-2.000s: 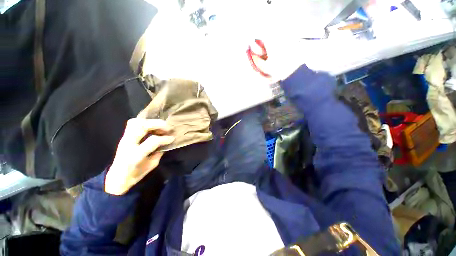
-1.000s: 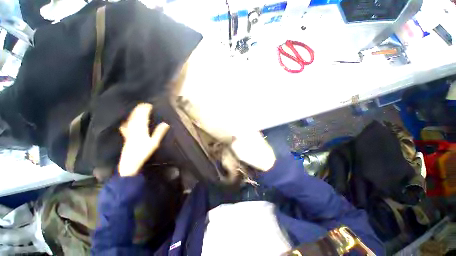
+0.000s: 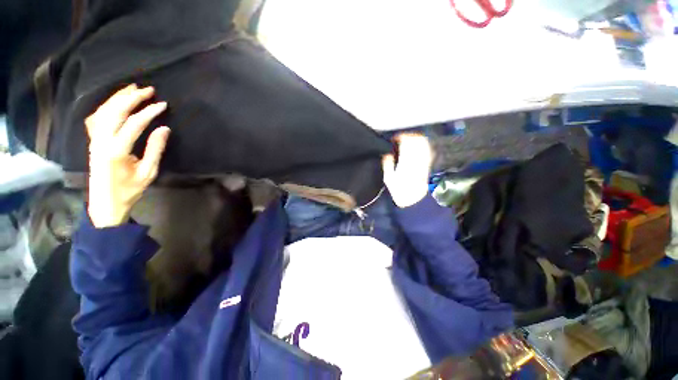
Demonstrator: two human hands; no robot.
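Note:
The black garment (image 3: 268, 111) lies stretched across the left of the white table and over its front edge. Narrow olive-brown strips show at its left, and a brown-olive lining edge (image 3: 320, 194) shows along its lower side. My left hand (image 3: 123, 152) lies on the cloth with fingers spread. My right hand (image 3: 409, 167) is closed on the garment's right corner; its fingertips are partly hidden and blurred. Pale loose threads (image 3: 362, 215) hang near that corner.
The white table (image 3: 446, 74) has red scissors handles (image 3: 483, 9) at the top edge, cut off by the frame. Small tools lie at the upper right. Below the table are a black garment pile (image 3: 531, 208), a red-orange crate (image 3: 635, 234) and more cloth.
The red scissors have left my right hand and lie on the table. My right hand has moved to the garment's corner. The black cloth is now spread flatter and further right; my left hand is further left.

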